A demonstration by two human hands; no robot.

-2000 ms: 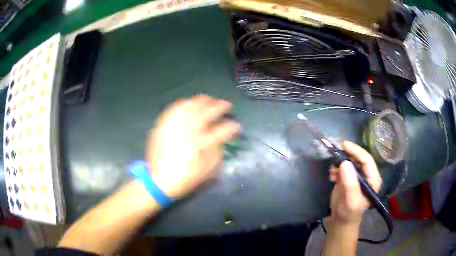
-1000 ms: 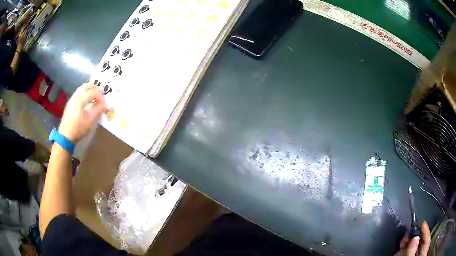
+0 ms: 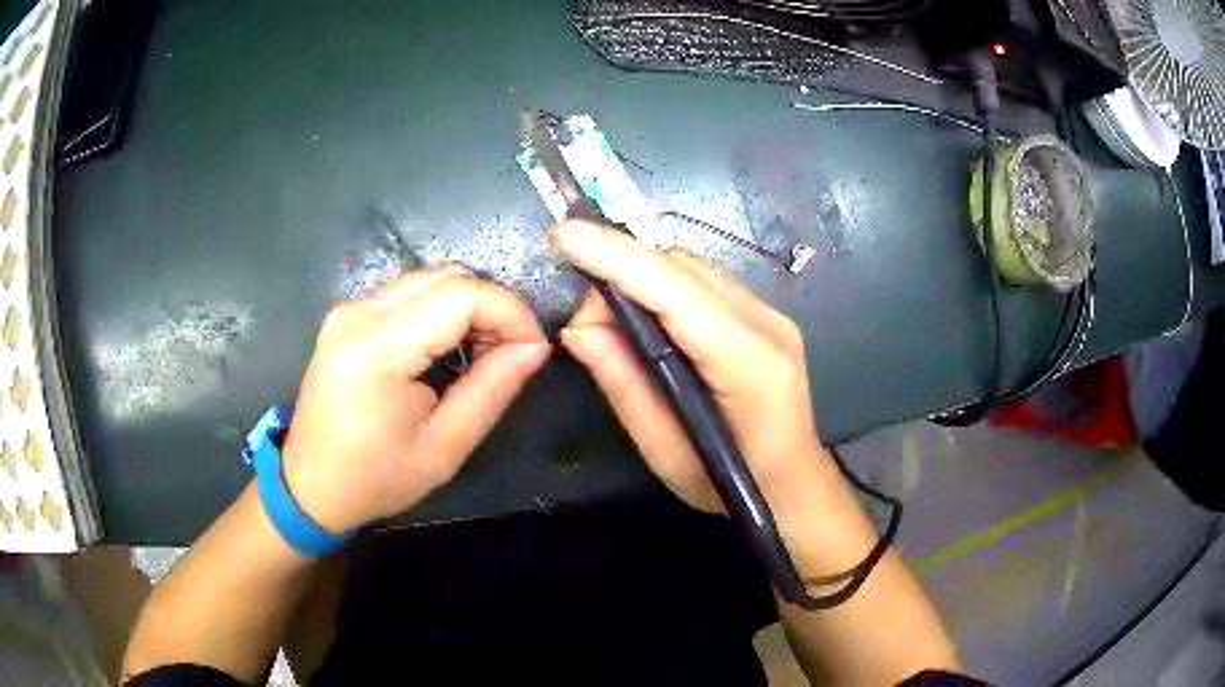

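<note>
My left hand (image 3: 417, 383), with a blue band on the wrist, pinches a small dark wired part (image 3: 457, 360), mostly hidden by the fingers. My right hand (image 3: 699, 356) holds the black soldering iron (image 3: 672, 369), its tip pointing up and left. The right thumb and fingertip nearly meet the left fingertips. Beyond the hands, a small pale and green circuit board (image 3: 601, 172) lies on the mat, partly behind the iron. A thin dark lead runs right from the board to a small component (image 3: 801, 255).
A component tray (image 3: 24, 309) and black smartphone (image 3: 105, 74) are at left. At right are a tip-cleaning pot (image 3: 1048, 212), the iron's cable, a dark station with a red light (image 3: 1028, 54) and a white fan (image 3: 1175, 61). A dark mesh strip (image 3: 726, 43) lies at the back.
The view has swung right. My left hand has moved from the tray to in front of my body with a small part. My right hand has come in beside it, still holding the iron.
</note>
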